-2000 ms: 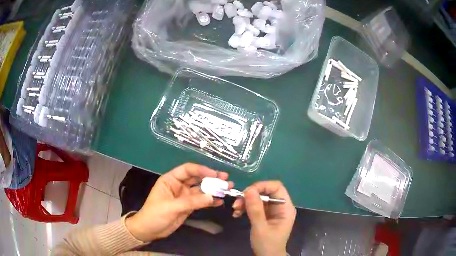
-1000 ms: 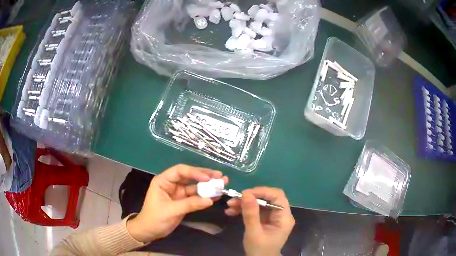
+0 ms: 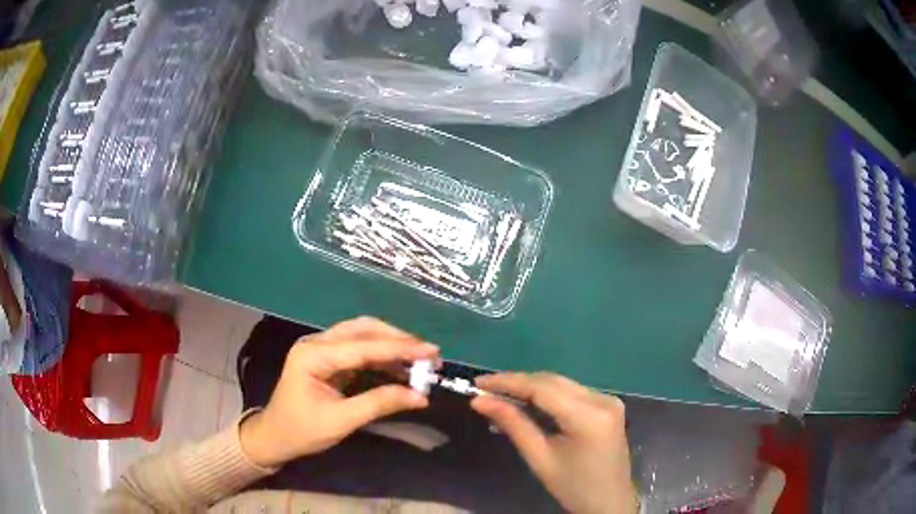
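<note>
My left hand (image 3: 336, 392) holds a white plastic cap (image 3: 421, 376) between thumb and fingers, just below the bench's front edge. A slim rod (image 3: 457, 384) projects from the cap to the right. My right hand (image 3: 562, 422) pinches the rod's outer end between thumb and forefinger; the fingertips hide that end. The clear parts tray (image 3: 522, 291) lies on the bench in front of my hands. Loose slim rods (image 3: 402, 246) are piled in it.
Behind the tray is a plastic bag (image 3: 331, 80) of white caps. A translucent parts box (image 3: 743, 151), small clear box (image 3: 768, 336) and blue tray (image 3: 854, 211) are at right. Blister trays (image 3: 161, 151), a yellow bin (image 3: 18, 90) and a red stool (image 3: 151, 361) are at left.
My right hand has turned and now pinches close to the rod's end, which no longer sticks out past the fingers. The cap is turned in my left hand. The view has tilted down slightly.
</note>
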